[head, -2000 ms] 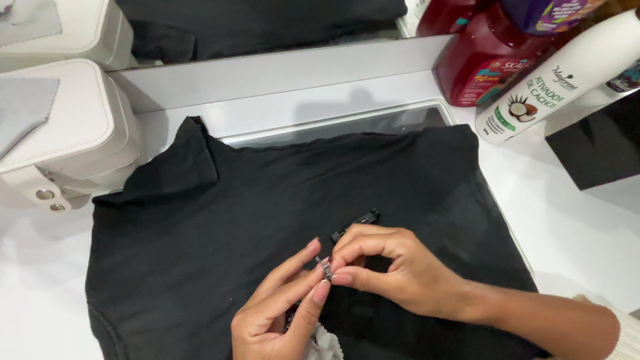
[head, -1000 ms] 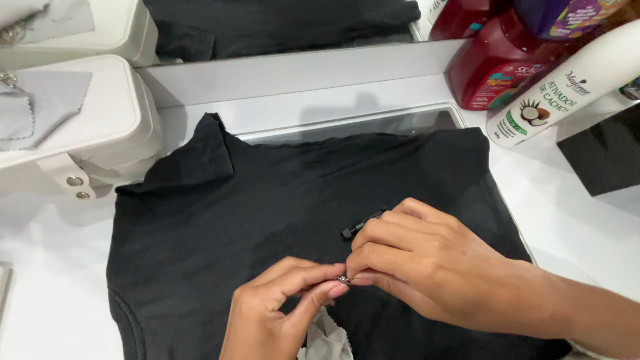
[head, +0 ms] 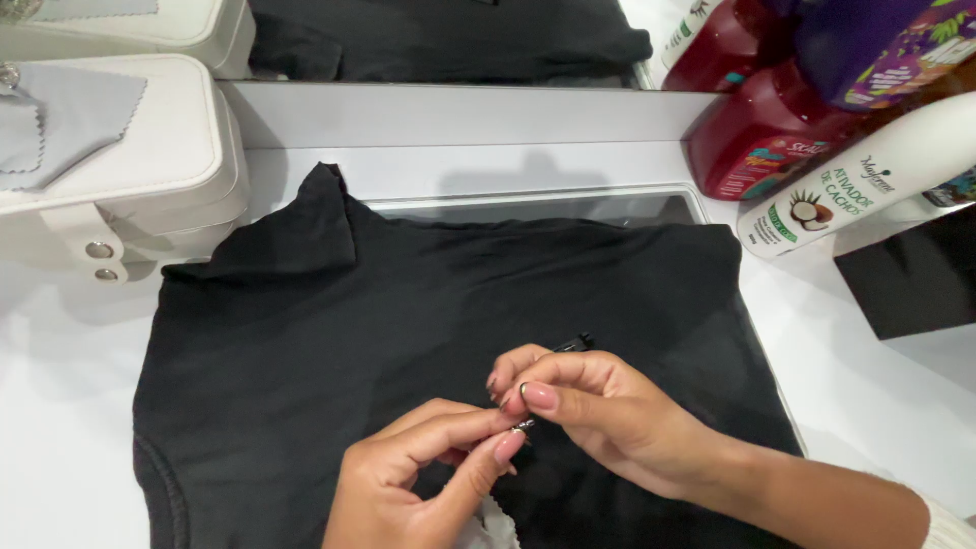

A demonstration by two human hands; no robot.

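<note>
My left hand (head: 431, 465), at the lower middle, pinches a small metal jewelry piece (head: 524, 425) between thumb and index finger. Just above and to the right, my right hand (head: 602, 412) holds a thin, curved metal piece (head: 523, 390), perhaps a ring or link, between thumb and fingertips. Whether the two pieces are joined cannot be told. Under both hands lies a spread black cloth garment (head: 305, 366). A small black object (head: 576, 343), partly hidden behind my right hand, rests on the garment. Below my left hand shows a pale cloth with a zigzag edge (head: 492, 526).
A white jewelry case (head: 152, 152) with grey cloths (head: 84, 114) on it stands at the left. At the right are a red bottle (head: 762, 137), a white bottle (head: 846, 183) and a black box (head: 915, 274). A mirror (head: 457, 38) runs along the back.
My right hand's fingertips have lifted slightly from my left hand's, and a thin curved metal piece now shows between them. My left hand still pinches the small metal piece.
</note>
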